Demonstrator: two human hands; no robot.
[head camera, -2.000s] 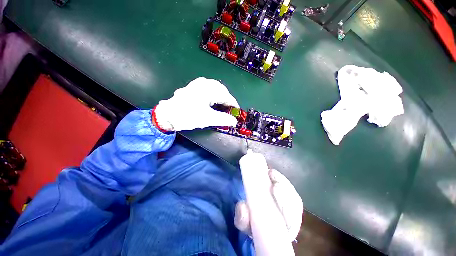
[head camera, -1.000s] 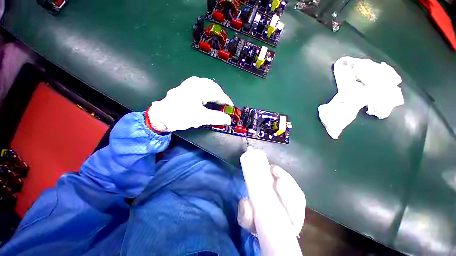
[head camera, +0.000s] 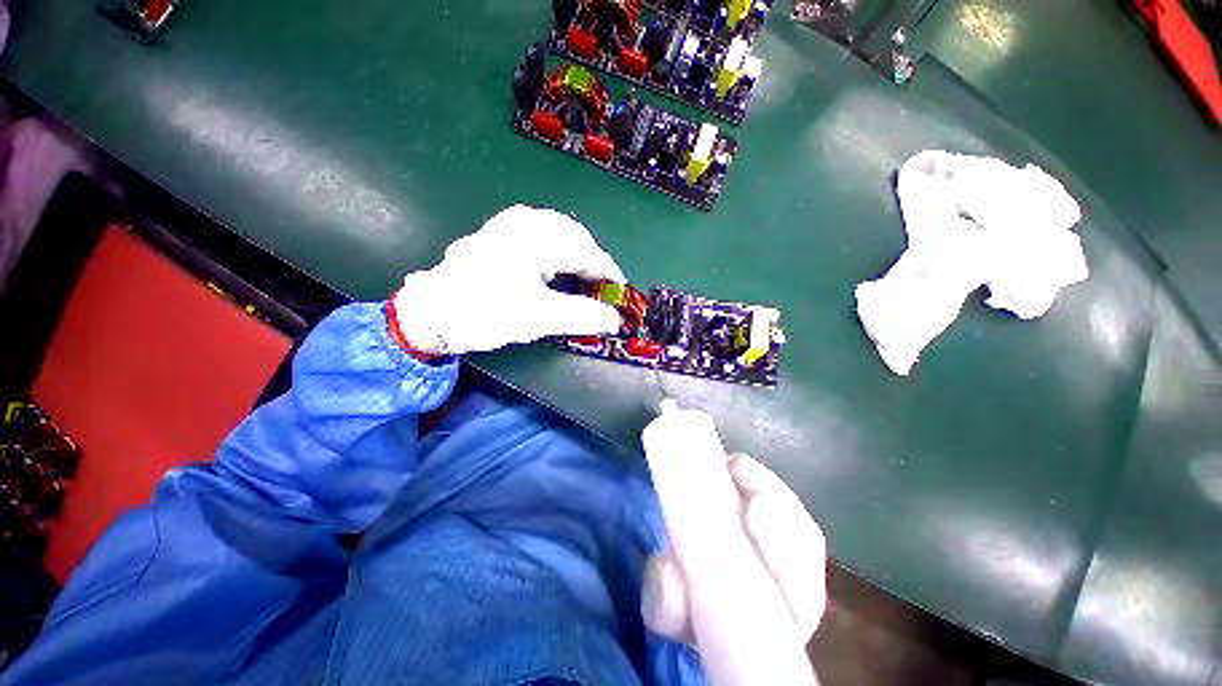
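My left hand (head camera: 516, 284), in a white glove with a red cuff, grips the left end of a dark circuit board (head camera: 697, 335) near the front edge of the green bench mat. Its red and yellow-green coil shows beside my fingertips. My right hand (head camera: 777, 550), also gloved, is wrapped around the white glue syringe (head camera: 710, 523). The syringe points up at the board's lower edge, and its thin needle ends close to that edge. I cannot tell whether the needle touches the board. The syringe's rear end is cut off by the frame.
More populated boards (head camera: 623, 141) lie behind the held one. A crumpled white cloth (head camera: 972, 255) lies on the mat (head camera: 831, 469) to the right. A red-lined tray (head camera: 154, 362) with boards is at the left. A small part (head camera: 137, 16) lies at top left, a metal stand (head camera: 895, 54) at the top.
The view has shifted slightly, so the boards and cloth sit a little further up and left than at first. Both hands keep their holds; the syringe has hardly moved relative to the board.
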